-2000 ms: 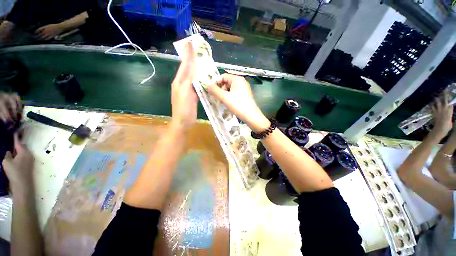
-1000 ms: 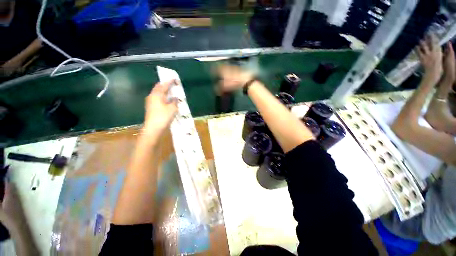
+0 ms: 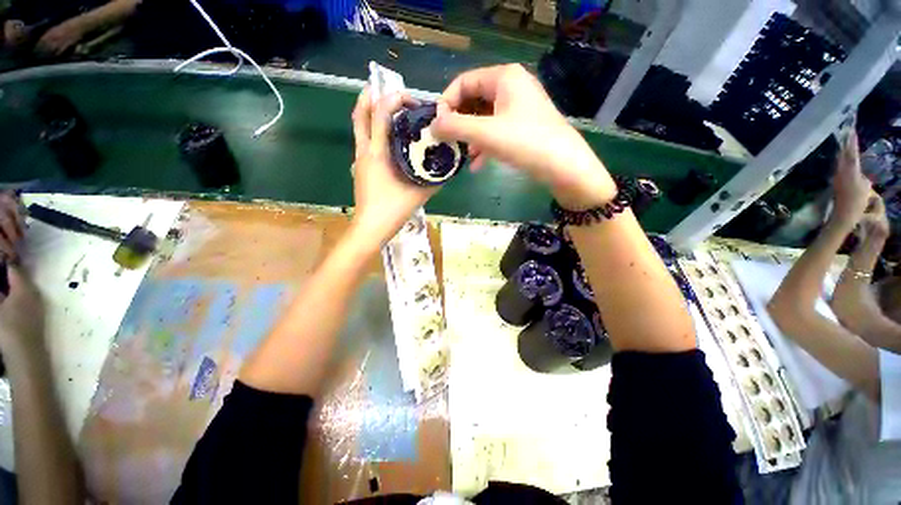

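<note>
A black cylindrical housing (image 3: 403, 138) is held up over the near edge of the belt, its open end facing me. A pale piece (image 3: 423, 156) shows inside the open end. My left hand (image 3: 380, 163) holds the housing and also the white strip (image 3: 417, 296), which hangs down below the hand over the brown board. My right hand (image 3: 504, 123) is at the housing's open end, thumb and fingers pinched at the pale piece. The fingertips partly hide the piece.
Several black housings (image 3: 558, 335) stand on the cream sheet at the right. A strip (image 3: 741, 345) lies beyond them. A hammer (image 3: 133, 247) lies left. The green belt (image 3: 306, 168) carries more housings. A white cable (image 3: 267, 84) hangs over it. Other people's hands are at both sides.
My right hand has come back from the belt to the left hand. A housing is now held up with the strip, which was alone in my left hand before.
</note>
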